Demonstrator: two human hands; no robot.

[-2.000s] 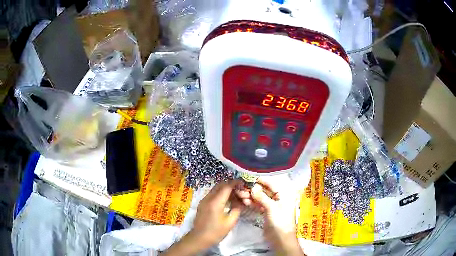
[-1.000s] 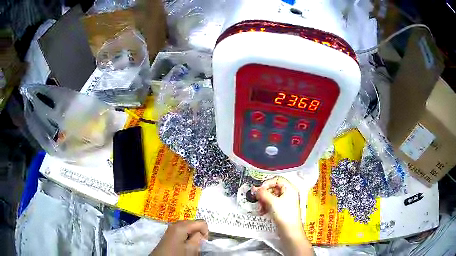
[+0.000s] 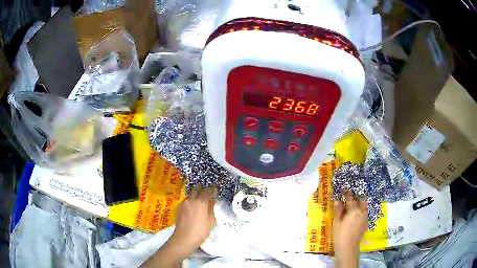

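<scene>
The snap button machine (image 3: 282,123) has a white head and a red panel with lit digits 2368. The round metal lower die (image 3: 247,203) shows below it, uncovered. My left hand (image 3: 196,215) has its fingertips at the front edge of the left pile of snap button parts (image 3: 180,144). My right hand (image 3: 350,220) has its fingertips in the right pile of snap button parts (image 3: 372,193). Both hands are bare. Whether either hand holds a part cannot be seen.
A yellow plastic sheet (image 3: 149,209) lies under the left pile, with a black smartphone (image 3: 119,168) on it. A tied clear bag (image 3: 68,136) is at far left. A cardboard box (image 3: 444,136) stands at right. White garments (image 3: 52,230) hang at the front edge.
My right hand has left the lower die and moved right to the right pile. My left hand has moved up from the front edge to the left pile. The view has shifted slightly.
</scene>
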